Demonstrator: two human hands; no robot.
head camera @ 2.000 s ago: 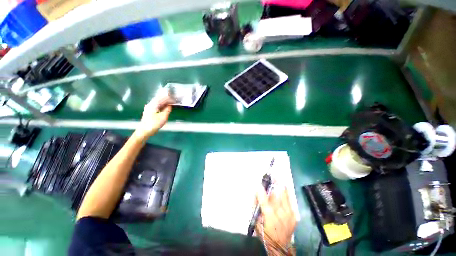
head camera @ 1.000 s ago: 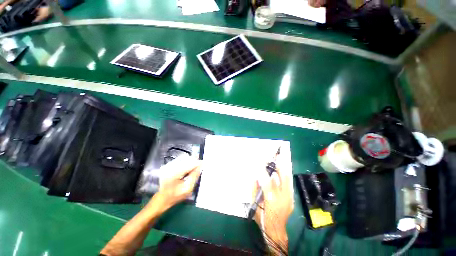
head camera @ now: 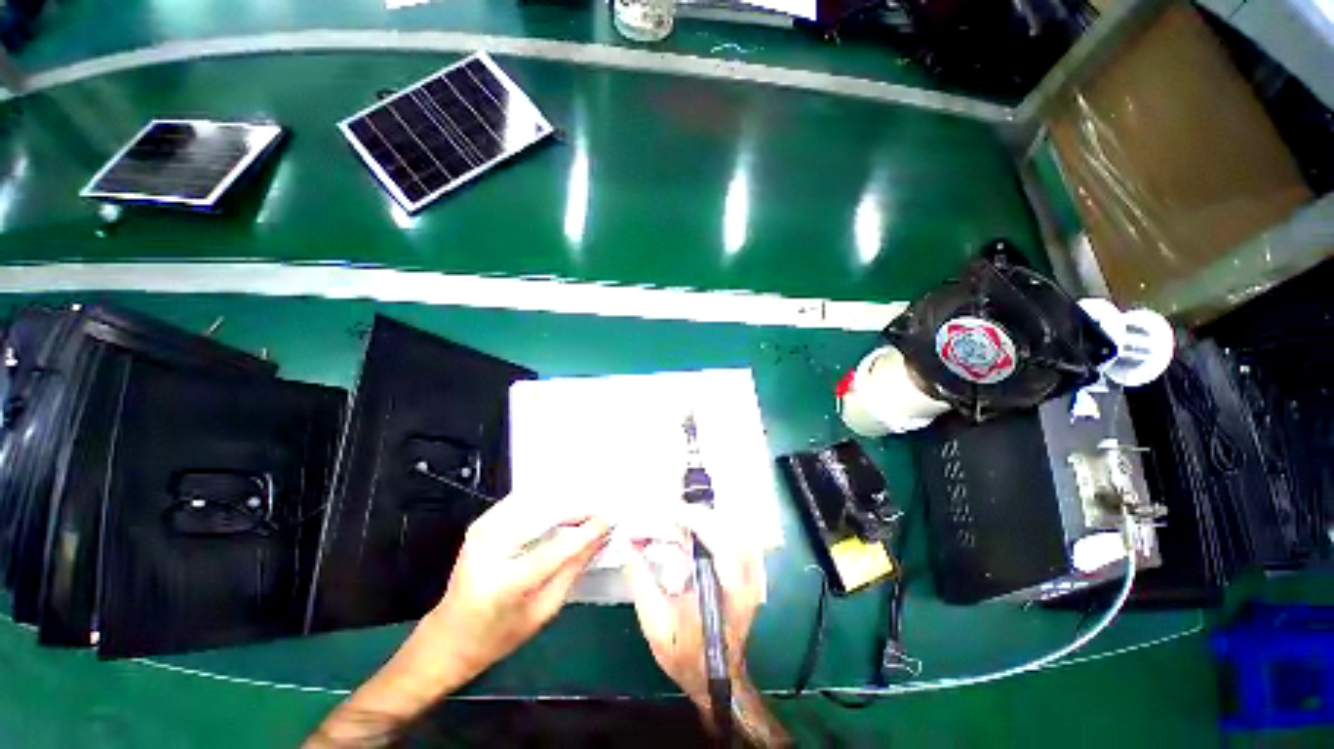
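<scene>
My right hand (head camera: 691, 593) holds the dark-handled soldering iron (head camera: 699, 498), its tip pointing away from me over the white panel stack (head camera: 644, 424). My left hand (head camera: 512, 574) is at the stack's left front, thumb and fingers pinched close together. A thin black lead wire (head camera: 483, 493) runs towards it from the nearest rear housing (head camera: 424, 410), so its end seems to be between the fingertips, though these are too blurred to be sure. The fingertips of both hands are close to each other over the panel.
More black housings (head camera: 220, 439) lean at left. Two face-up solar panels (head camera: 446, 129) lie beyond the pale rail. At right are the iron stand (head camera: 837, 490) with yellow sponge, cream container (head camera: 882, 395), fume fan (head camera: 983, 348), solder feeder (head camera: 995, 505) and a blue plastic item (head camera: 1280, 673).
My left hand has moved from the housing onto the white panel's near edge, close to my right hand. The nearest housing now leans upright beside the stack. The view has shifted right.
</scene>
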